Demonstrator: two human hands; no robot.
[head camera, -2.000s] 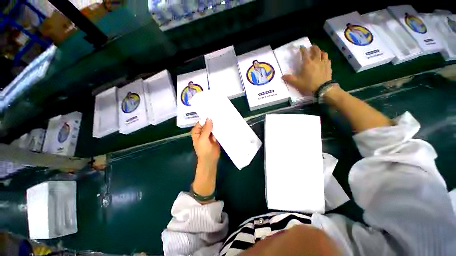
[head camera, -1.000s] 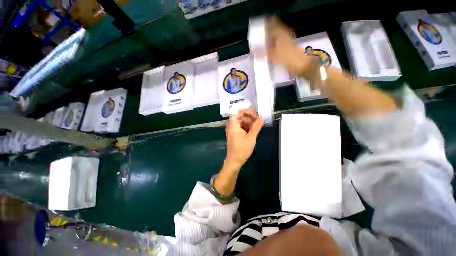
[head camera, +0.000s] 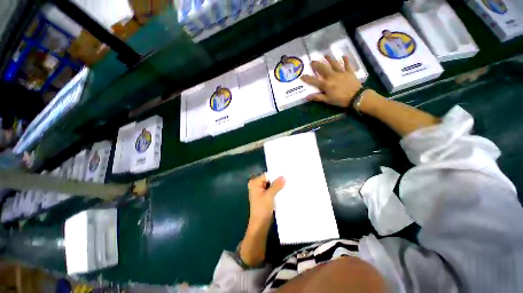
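A plain white stack of inner trays (head camera: 303, 189) stands on the green bench in front of me. My left hand (head camera: 264, 194) is at its left edge, thumb on the top face and fingers curled at the side. My right hand (head camera: 335, 83) lies spread, palm down, on a white box base (head camera: 332, 43) with an insert in it; its fingertips are near the printed box lid (head camera: 288, 71) beside it. The right hand covers the lower part of that base.
More lids (head camera: 397, 48) and bases (head camera: 441, 28) stand in a row on the dark green conveyor belt (head camera: 172, 157). Another tray stack (head camera: 92, 240) stands at the bench's left. Crumpled white pieces (head camera: 385, 200) lie right of the near stack. Blue-and-white bundles (head camera: 221, 14) sit on the far shelf.
My left hand's single tray is gone from its grip; the hand is now at the stack, which stands further left. My right hand has come down flat onto a base, which now shows an insert.
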